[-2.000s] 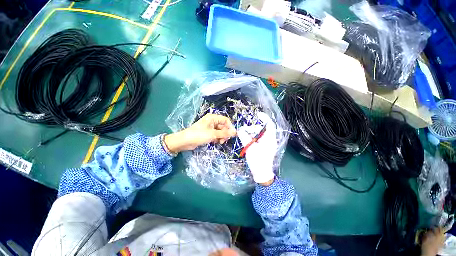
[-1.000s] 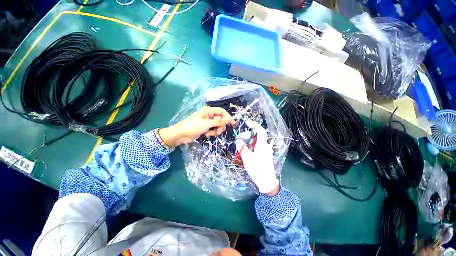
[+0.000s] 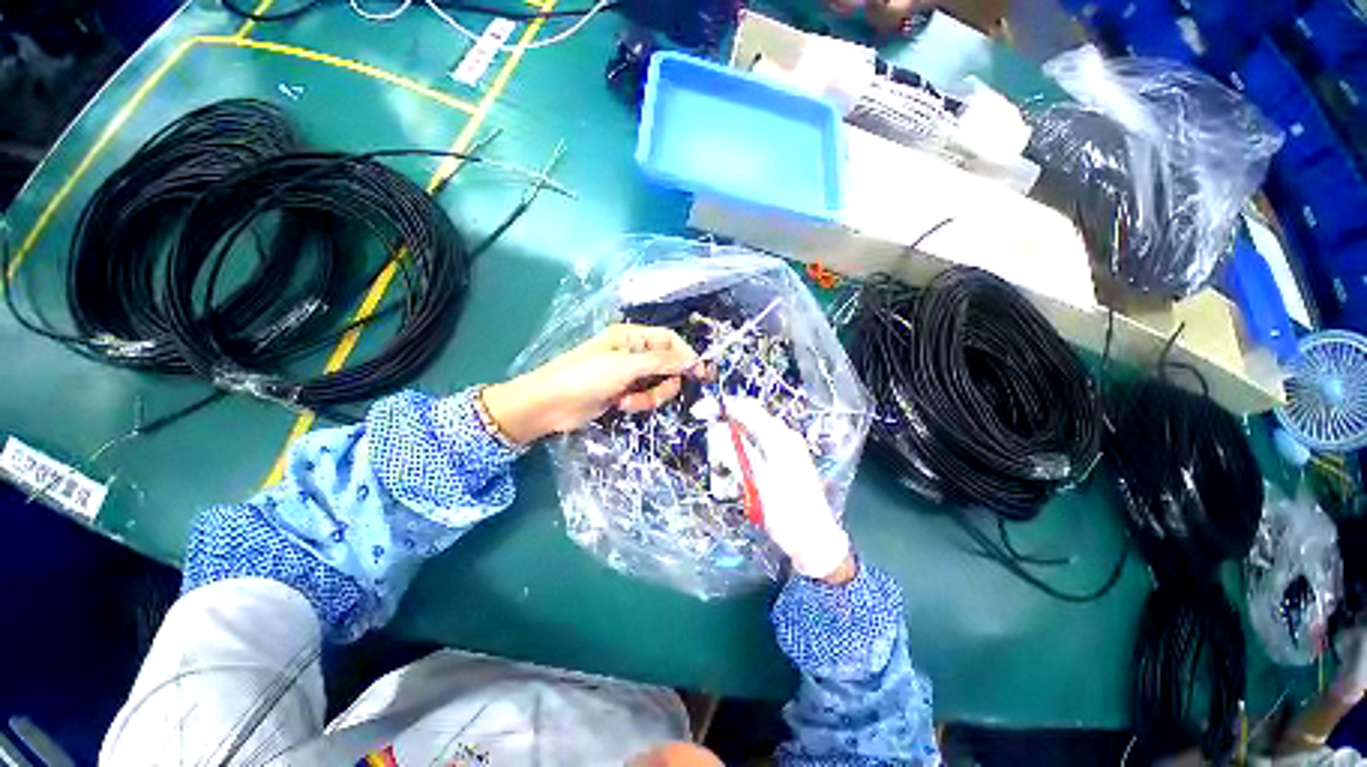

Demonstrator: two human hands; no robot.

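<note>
My bare left hand (image 3: 630, 372) pinches a thin cable end (image 3: 738, 339) over the open clear plastic bag (image 3: 600, 517). Pale strands point up and right from the fingertips. My gloved right hand (image 3: 783, 487) holds the red-handled cutters (image 3: 747, 477) just right of and below the left fingertips. The tips of the cutters are too small to make out. Wire scraps (image 3: 660, 477) in white, blue and dark colours fill the bag under both hands.
Coiled black cables lie at left (image 3: 323, 277) and right (image 3: 990, 397). A light blue tray (image 3: 742, 135) leans on a long white carton (image 3: 960, 225). A bag of dark parts (image 3: 1139, 180), a small fan (image 3: 1327, 393) and another person's hand (image 3: 1342, 682) are at the right.
My right hand has dropped slightly down and right from the left fingertips, and the red handles now stand more upright. My left hand keeps its pinch, with pale strands now showing beyond it.
</note>
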